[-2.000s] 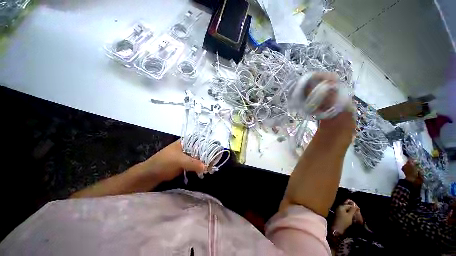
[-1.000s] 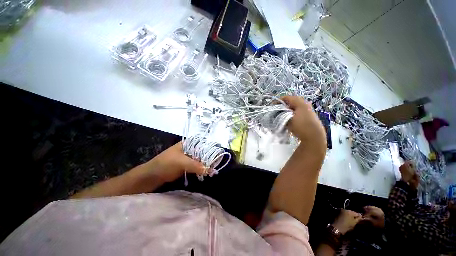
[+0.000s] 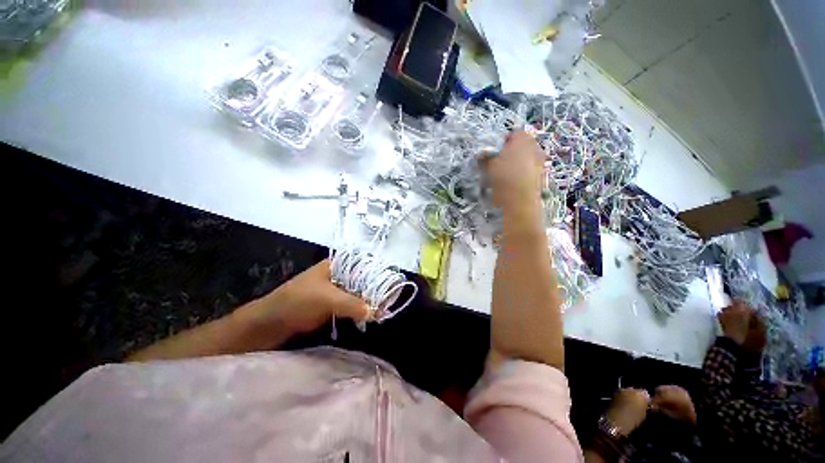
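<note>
My left hand [image 3: 330, 298] is closed around a bunch of coiled white cables [image 3: 366, 276] at the table's front edge, with the plugs fanned upward over the table. My right hand [image 3: 514, 167] reaches into the large tangled white cable pile [image 3: 579, 136] right of centre. Its fingers are blurred among the cords, so I cannot tell whether they grip any. Several clear plastic packs with cable rings [image 3: 291, 125] lie on the table left of the pile.
A gold-rimmed phone [image 3: 428, 47] rests on a black box [image 3: 412, 93]. Yellow tape [image 3: 435, 264] lies at the table edge. A dark phone [image 3: 588, 240] lies right of my forearm. Another person's hands [image 3: 630, 409] show at lower right, a cardboard box [image 3: 724, 212] beyond.
My right hand has moved from the pile's near right side up and left into the pile, and the cables seen in it are no longer distinct. The dark phone is more exposed. My left hand holds still.
</note>
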